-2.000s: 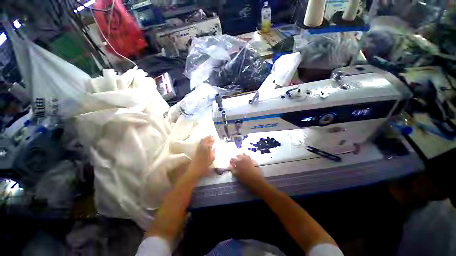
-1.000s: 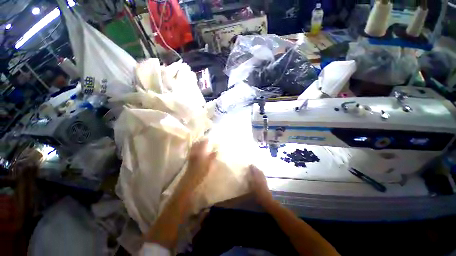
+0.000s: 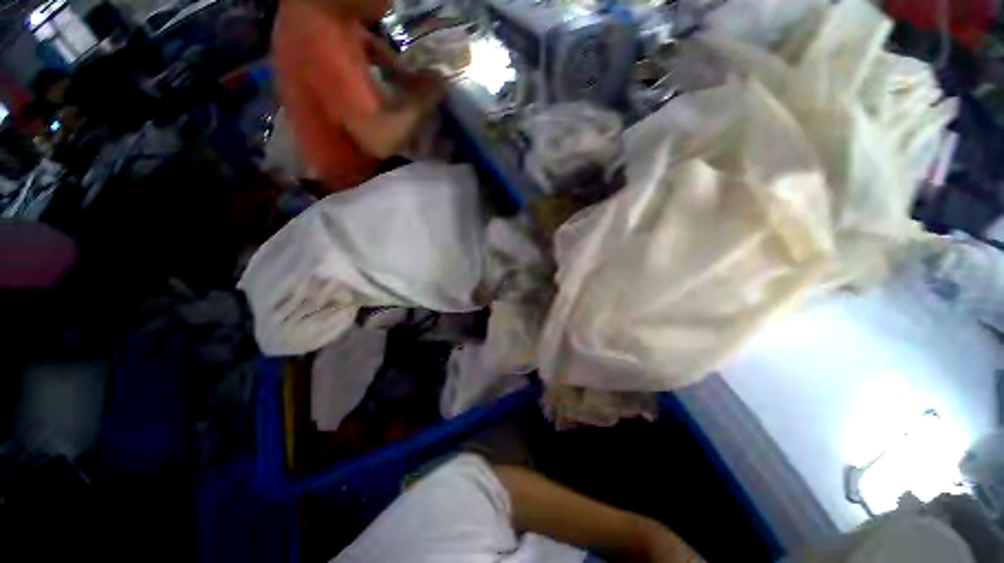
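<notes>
The cream-white cloth [image 3: 705,264] is heaped high at centre right and hangs over the front edge of the white machine table [image 3: 804,363]. My left forearm, in a white sleeve, reaches right along the bottom edge. My left hand [image 3: 669,543] is blurred and cut off there, so its fingers and any grip are hidden. My right hand is not in view. A very bright lamp glare lies on the table at lower right and washes out detail. The needle and dark labels cannot be made out.
White cloth [image 3: 402,242] drapes over a blue-edged container or frame [image 3: 407,445] left of the heap. A person in an orange top [image 3: 325,94] works at upper left. Another machine [image 3: 578,55] stands behind the heap. A blurred grey shape [image 3: 914,541] is at the lower right edge.
The view has swung left and down, so the cloth heap appears farther right and most of the machine is out of view. My hands no longer show on the cloth.
</notes>
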